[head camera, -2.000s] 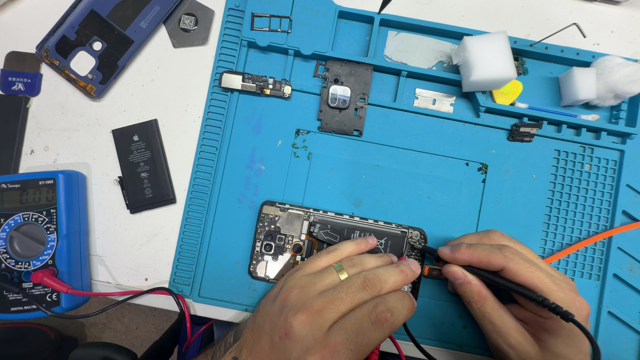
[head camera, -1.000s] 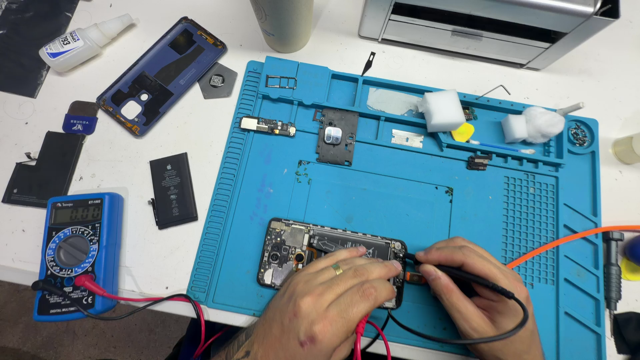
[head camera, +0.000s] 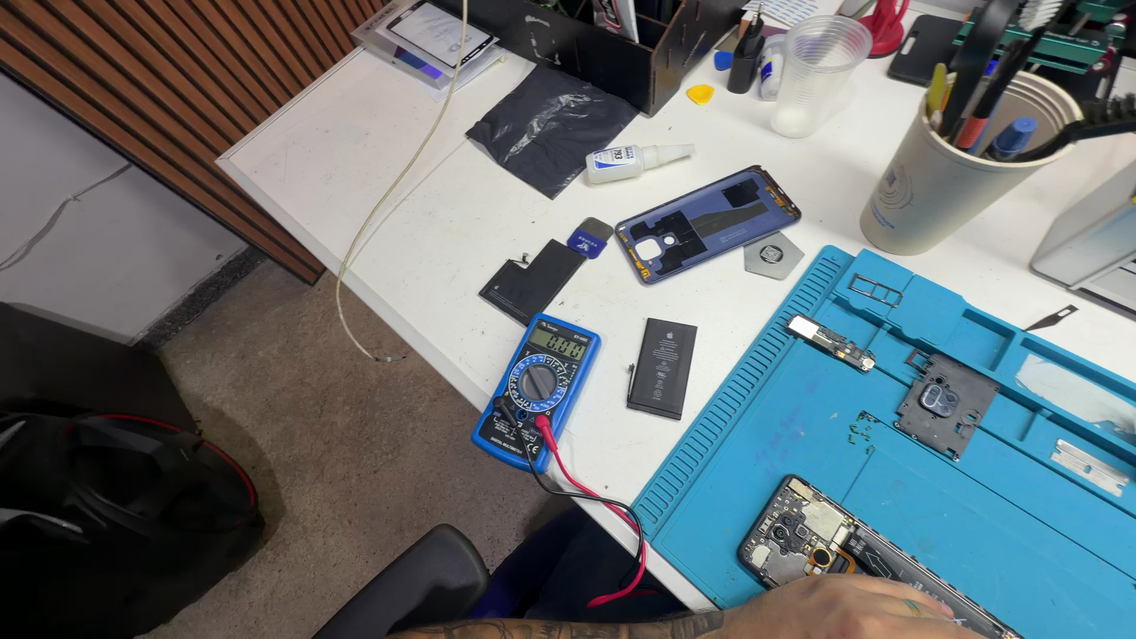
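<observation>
An opened smartphone, its circuit board and battery exposed, lies on a blue silicone repair mat at the lower right. My left hand rests over the phone's lower edge, a ring on one finger; its fingertips are partly cut off by the frame, so any probe in it is hidden. My right hand is out of the frame. The blue digital multimeter stands at the table edge, its screen lit with a zero reading. A red test lead and a black one run from it toward the lower right.
On the white table lie a phone battery, a black battery, a blue phone back cover and a glue bottle. A tool cup stands behind the mat. A pale cable hangs over the left edge.
The view has swung far to the left, bringing in the floor and wall panel. My right hand, in view earlier with a black probe at the phone's end, has left the frame.
</observation>
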